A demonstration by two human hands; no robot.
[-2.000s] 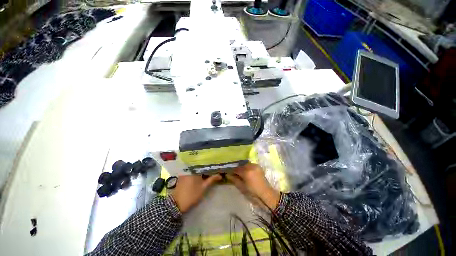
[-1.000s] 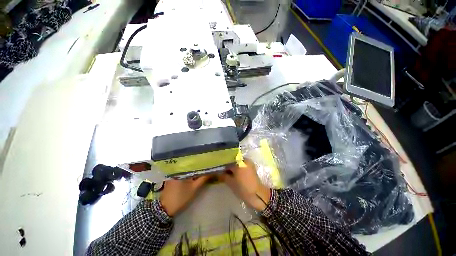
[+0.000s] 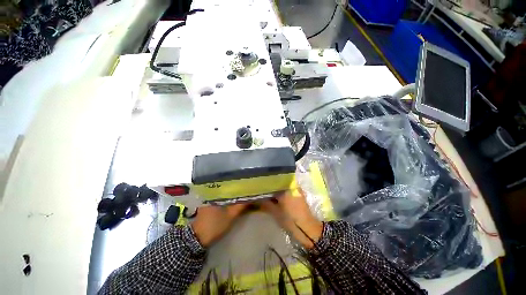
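Observation:
The white sewing machine (image 3: pixel 242 167) stands in front of me, its dark and yellow front end over the work surface. My left hand (image 3: pixel 214 223) and my right hand (image 3: pixel 295 216) are under the head's front edge, fingertips close together. A small dark piece shows between the fingertips, mostly hidden by the head and fingers; whether each hand grips it cannot be told. A pile of black loops (image 3: pixel 122 203) lies left of the machine. A single black loop (image 3: pixel 172 214) lies nearer my left hand.
A clear plastic bag (image 3: pixel 404 230) of black pieces lies right of the machine, its mouth open. A control panel (image 3: pixel 443 86) stands on an arm behind it. A red switch (image 3: pixel 176 190) is left of the head. Small black bits (image 3: pixel 26 264) lie far left. Blue bins (image 3: pixel 406 49) stand behind.
The view has shifted between frames. My hands stay under the machine head, with the fingertips now more hidden than two seconds ago. The loop pile looks much the same.

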